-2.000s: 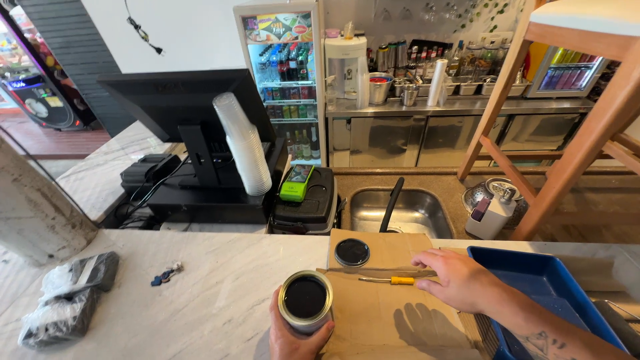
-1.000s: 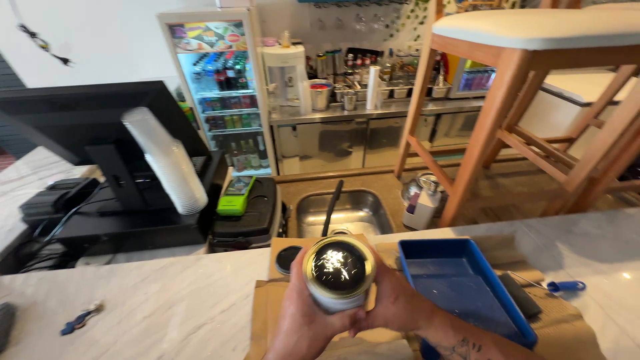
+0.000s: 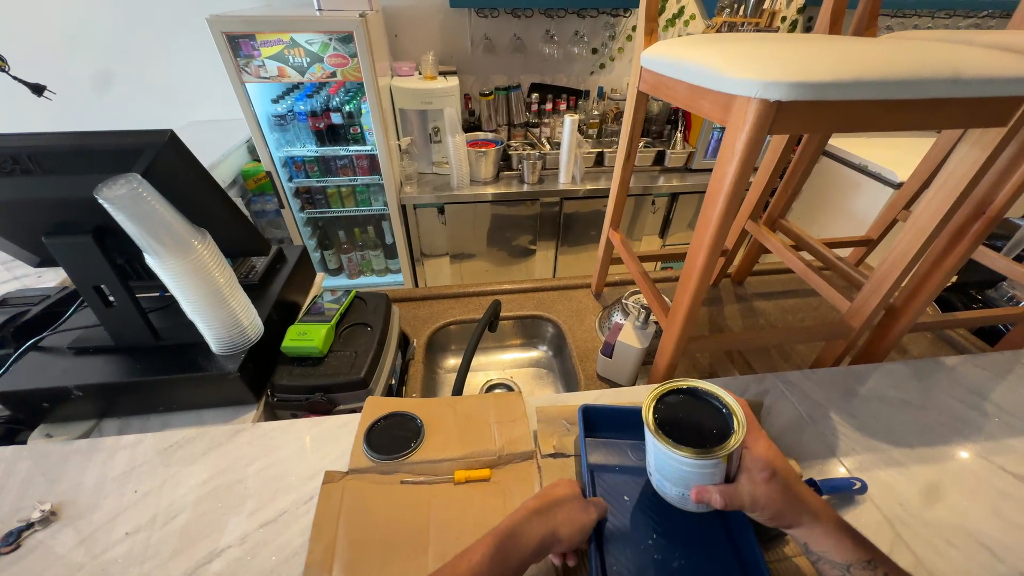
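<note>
My right hand (image 3: 756, 472) grips an open paint can (image 3: 688, 472) filled with black paint, held upright above a blue paint tray (image 3: 612, 536). At the tray's left edge is my left hand (image 3: 560, 516), its fingers touching or holding the rim. A round can lid (image 3: 393, 436), black on its upper face, rests on the flattened cardboard (image 3: 424, 520). Just below the lid lies a screwdriver with a yellow handle (image 3: 472, 476). A blue handle (image 3: 836, 486) sticks out beyond the tray's right side; what it belongs to is mostly hidden.
Beyond the marble counter (image 3: 200, 504) is a steel sink (image 3: 536, 352) with a black faucet. A wooden stool (image 3: 712, 208) stands behind at the right. On the left are a monitor (image 3: 104, 184), stacked plastic cups (image 3: 192, 272) and a green card terminal (image 3: 318, 324). Keys (image 3: 28, 528) lie far left.
The paint can, held in both hands a second ago, is now in my right hand alone, over the tray. My left hand has moved to the tray's left edge.
</note>
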